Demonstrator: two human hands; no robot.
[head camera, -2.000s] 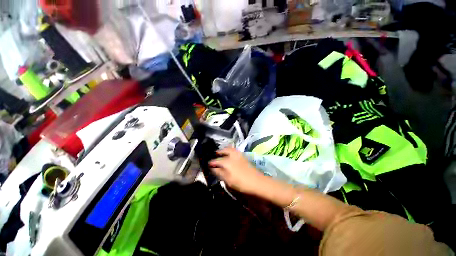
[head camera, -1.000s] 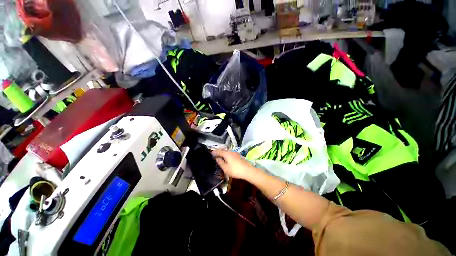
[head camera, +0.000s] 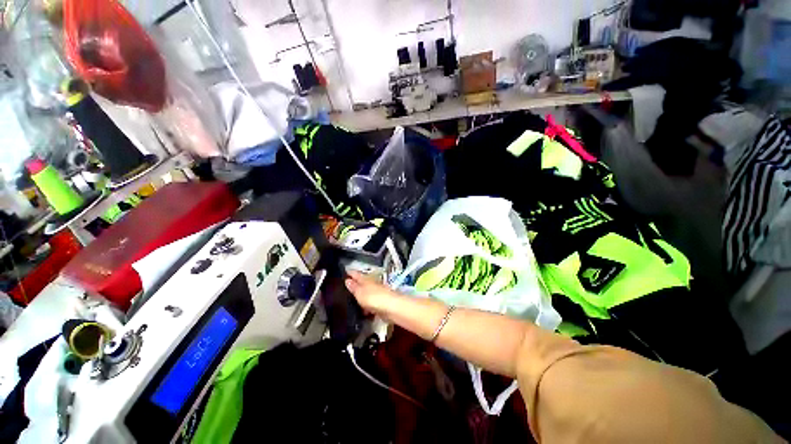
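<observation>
My right hand (head camera: 369, 293) reaches in from the right and touches the side of a dark phone (head camera: 340, 299) that stands beyond the handwheel (head camera: 296, 286). A white cable runs from the phone's lower end. The fingers are partly hidden, so whether they grip it cannot be told. The white sewing machine (head camera: 186, 299) with its lit blue screen (head camera: 195, 361) lies at the left. Black fabric (head camera: 290, 395) and a neon-green panel (head camera: 227, 395) lie in front of it. My left hand is not in view.
A white carrier bag (head camera: 525, 299) with green pieces stands right of my forearm. Black and neon-green garments (head camera: 624, 273) are piled farther right. A red case (head camera: 156, 238) and thread cones (head camera: 54, 186) are behind the machine. Other machines (head camera: 412, 87) stand on a back table.
The view has shifted, and the back table shows more fully. My right hand stays at the phone; the phone's face, seen one second ago, is now darker and narrower.
</observation>
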